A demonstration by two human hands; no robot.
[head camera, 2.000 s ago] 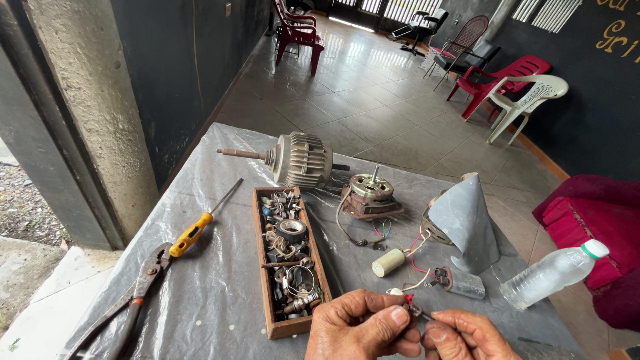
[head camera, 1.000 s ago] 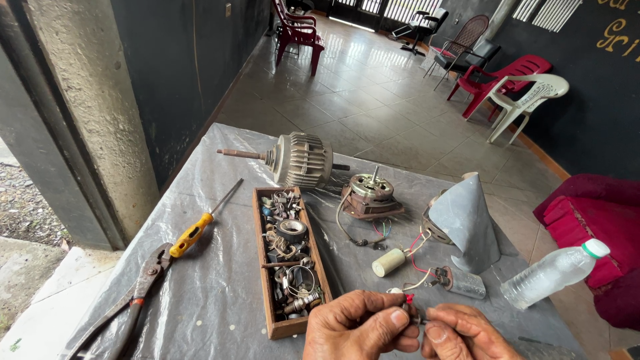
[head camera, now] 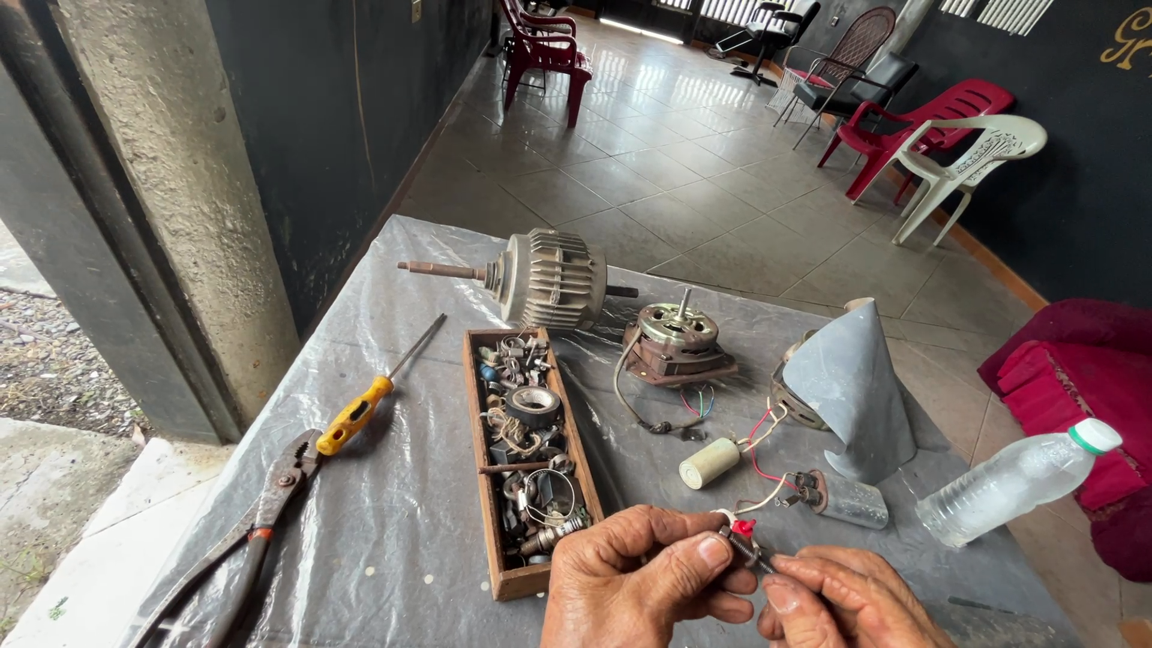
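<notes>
Near the bottom edge, my left hand [head camera: 643,571] pinches a small dark metal part with a threaded screw [head camera: 745,545] between thumb and fingers; something red shows at its top. My right hand [head camera: 841,594] grips the other end of this part, at the right. Just beyond my fingers lie a pale cylindrical capacitor [head camera: 710,463] and a metal-cased capacitor [head camera: 850,500], with red and white wires. Left of my hands stands a wooden box [head camera: 499,585] of small hardware, holding a roll of tape [head camera: 532,407]. What my palms cover is hidden.
A finned electric motor [head camera: 558,279] and a smaller open motor [head camera: 677,337] stand at the table's far side. A yellow-handled screwdriver [head camera: 355,416] and slip-joint pliers [head camera: 279,490] lie left. A grey sheet [head camera: 850,387] and a plastic bottle [head camera: 1012,486] are right. Chairs stand beyond.
My fingers have shifted slightly around the small part, which both hands held in the earlier frames too. The things on the table have not moved.
</notes>
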